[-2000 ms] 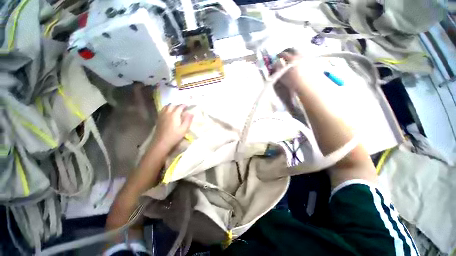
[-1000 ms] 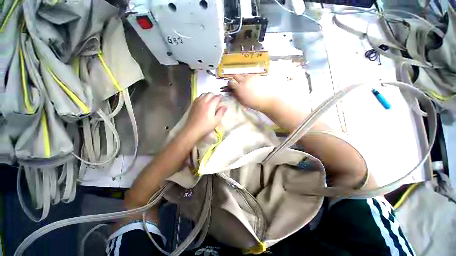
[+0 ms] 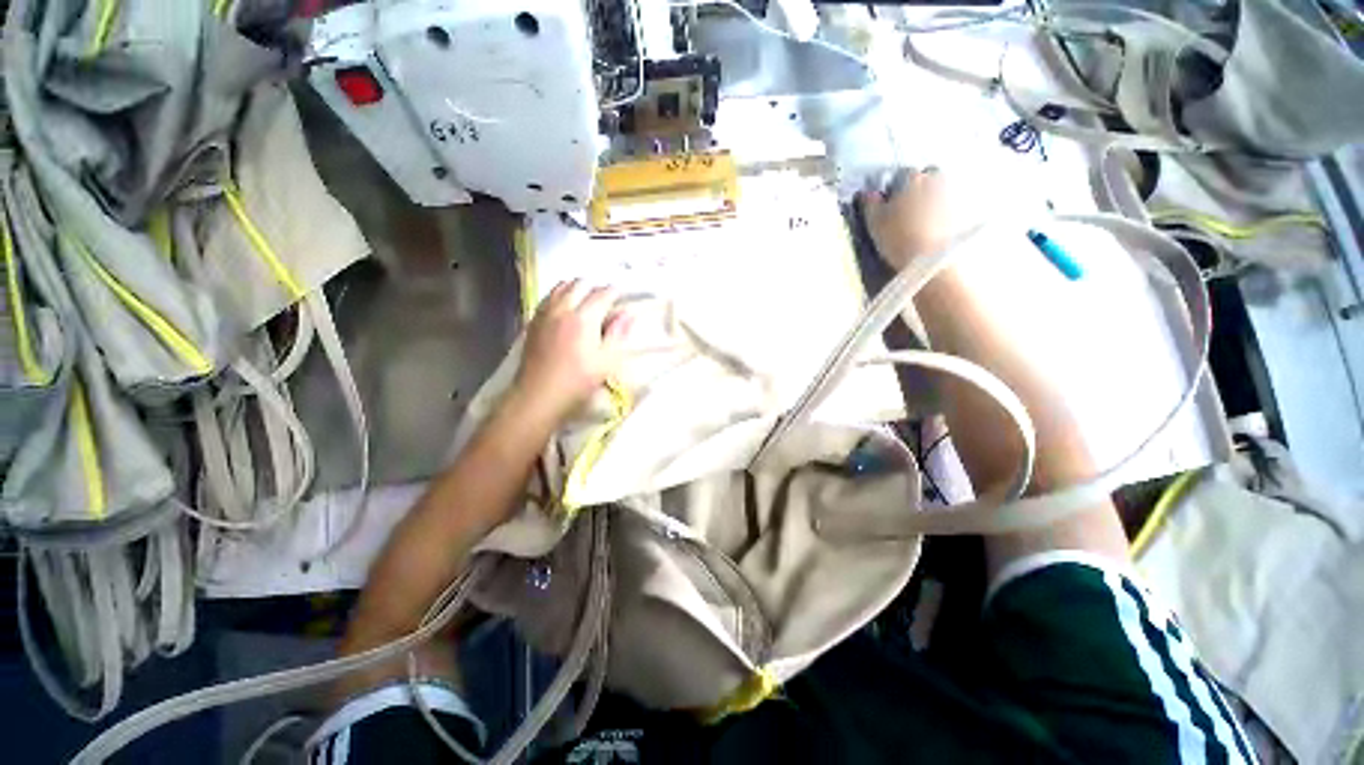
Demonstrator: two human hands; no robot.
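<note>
The beige bag body (image 3: 681, 426) lies from my lap up onto the white sheet (image 3: 748, 277), with yellow binding tape (image 3: 594, 456) along its seam. My left hand (image 3: 572, 347) has its fingers curled over the bag's upper left edge. My right hand (image 3: 907, 221) is off the bag, on the table right of the clamp. Its fingers are bent; whether it holds something small I cannot tell. The yellow clamp frame (image 3: 666, 191) is in front of both hands' level, under the machine head (image 3: 464, 112), apart from the bag. Straps (image 3: 1017, 434) loop around my right forearm.
Stacked bags with yellow edges and hanging straps (image 3: 105, 321) are at the left. More bags (image 3: 1249, 90) lie upper right, and one (image 3: 1257, 575) lower right. A blue tool (image 3: 1056, 256) and a small black-looped item (image 3: 1022, 138) lie on the right of the table.
My right hand, first at the right of the clamp, went to the clamp's front with a dark slim tip showing, and is now back at the right. My left hand stays on the bag.
</note>
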